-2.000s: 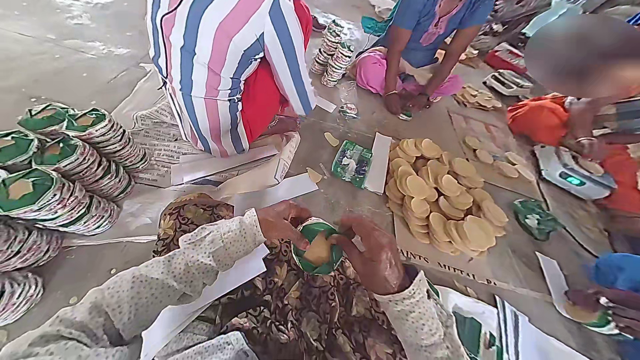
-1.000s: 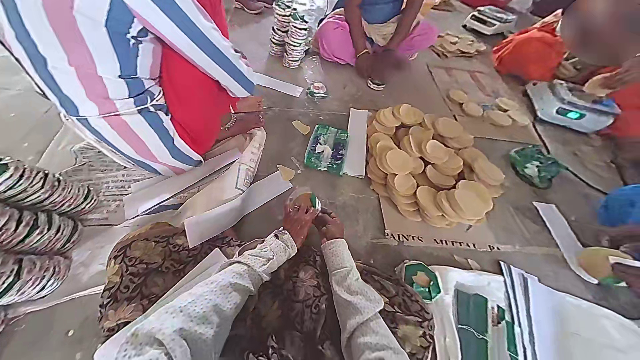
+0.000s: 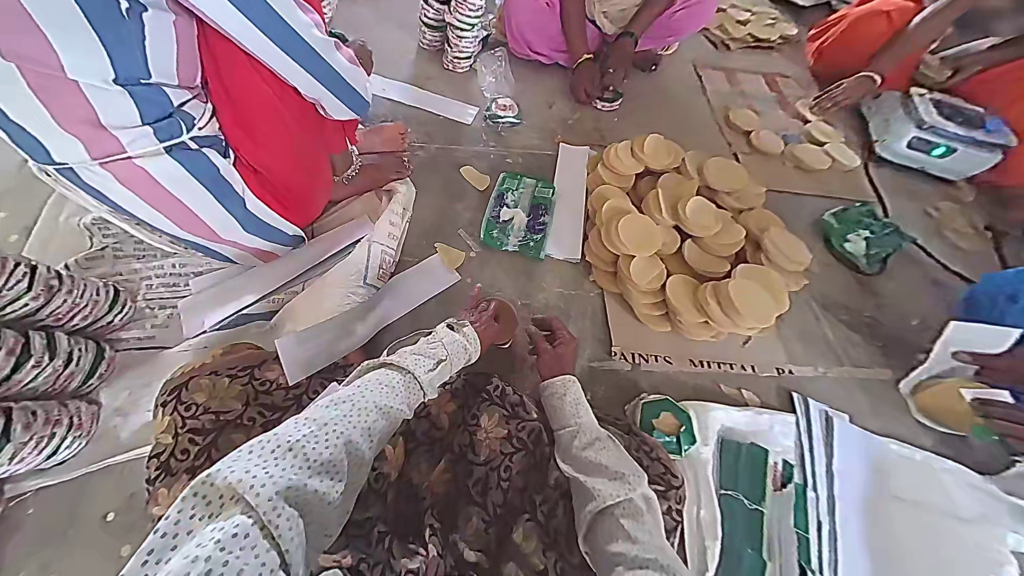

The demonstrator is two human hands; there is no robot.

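My left hand (image 3: 486, 317) holds a small round brownish disc (image 3: 502, 322) above my patterned lap. Close on its right, my right hand (image 3: 554, 346) has its fingers curled, with nothing plain between them. Ahead and to the right lies a large heap of flat tan discs (image 3: 684, 232) on cardboard. A green printed packet (image 3: 518, 214) rests beside a white paper strip (image 3: 568, 200) left of the heap. Another long paper strip (image 3: 368, 320) lies left of my hands. By my right knee sits a green octagonal piece (image 3: 667, 426) with a tan fragment on it.
Stacks of round packs (image 3: 52, 360) stand at the left edge. A person in striped cloth (image 3: 152, 120) sits at the upper left; other people work ahead and at right. A digital scale (image 3: 936, 136) stands at upper right. Green and white sheets (image 3: 742, 496) lie at lower right.
Two seconds ago both hands held a green-rimmed round piece with a tan centre; now the left holds a brownish disc and the right is apart from it. The green octagonal piece is beside my right knee.
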